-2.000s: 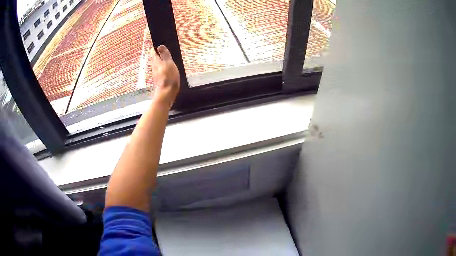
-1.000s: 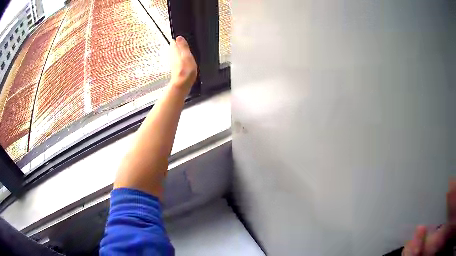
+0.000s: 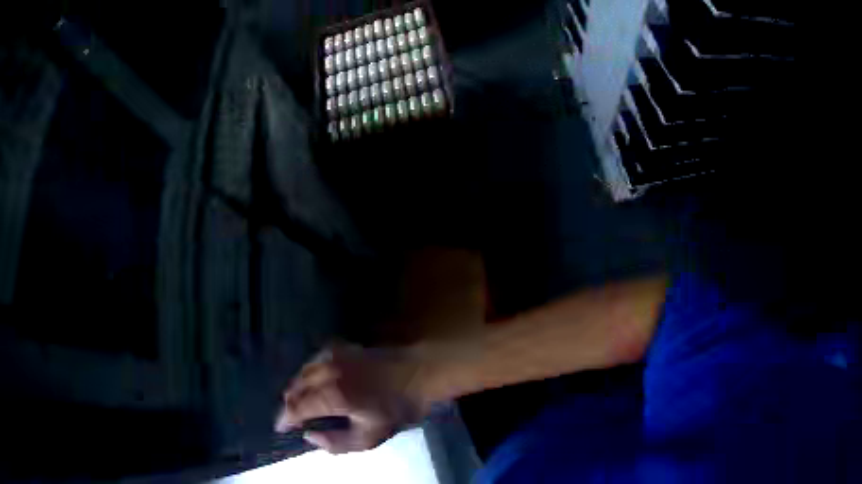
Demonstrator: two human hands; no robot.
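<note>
The picture is very dark and blurred. My right hand, by the look of its thumb side, is at the lower left of centre, its bare forearm reaching in from the blue sleeve on the right. The fingers are curled, with a small dark gap or dark thing between thumb and fingers; I cannot tell which. The hand is just above a bright white area, perhaps a window pane or sill, at the bottom edge. My left hand is not seen.
A box with rows of small pale items is at top centre. A rack with white-edged shelves is at upper right. A blurred brown patch lies above the forearm. Dim folded or ridged shapes fill the left side.
The view has swung from the bright window and pale wall to a dark area with the box and rack. The hand on the window frame is no longer seen there.
</note>
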